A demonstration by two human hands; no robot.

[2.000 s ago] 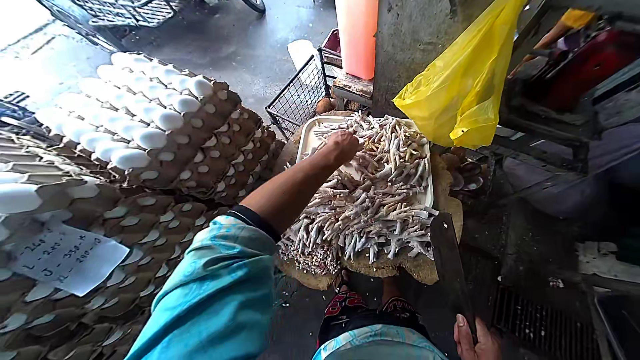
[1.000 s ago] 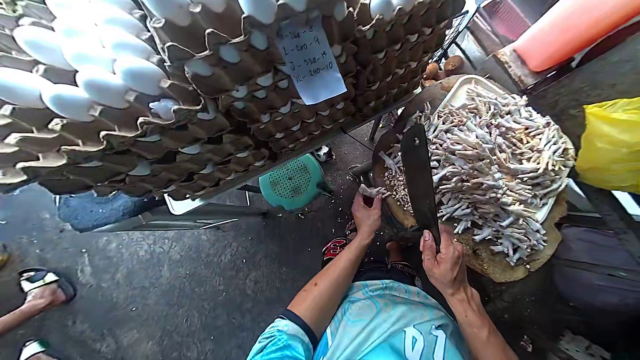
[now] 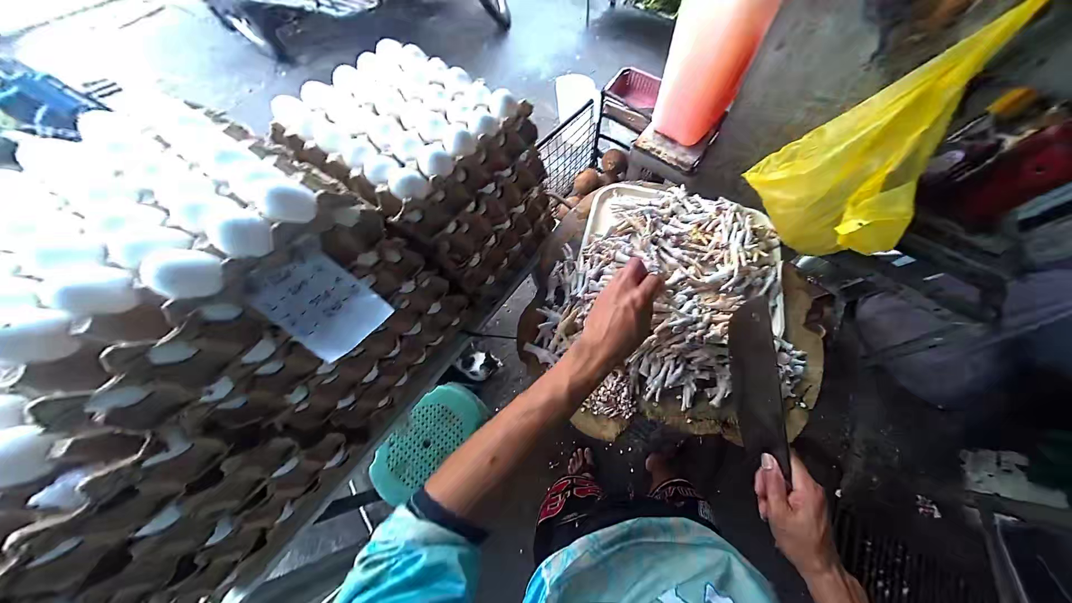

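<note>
My right hand (image 3: pixel 791 507) grips the handle of a broad dark cleaver (image 3: pixel 756 377), its blade pointing away from me over the right side of a heap of chicken feet (image 3: pixel 695 276). The feet fill a cream plastic tray (image 3: pixel 600 219) and spill over its near edge onto a round wooden chopping block (image 3: pixel 806 352). My left hand (image 3: pixel 621 311) is over the left part of the heap, fingers bent; whether it holds a foot cannot be told. Small chopped bits (image 3: pixel 611 398) lie near the block's front left edge.
Tall stacks of egg trays (image 3: pixel 335 402) with white eggs (image 3: pixel 285 201) and a handwritten paper (image 3: pixel 322 303) fill the left. A green plastic stool (image 3: pixel 427 442) stands below them. Behind the block are a wire crate (image 3: pixel 569 151) and an orange-red container (image 3: pixel 708 75). A yellow plastic bag (image 3: pixel 871 159) hangs at right.
A second ago my left hand was near my body, left of the block; now it is over the chicken feet. The cleaver has stayed in my right hand. The view has swung considerably.
</note>
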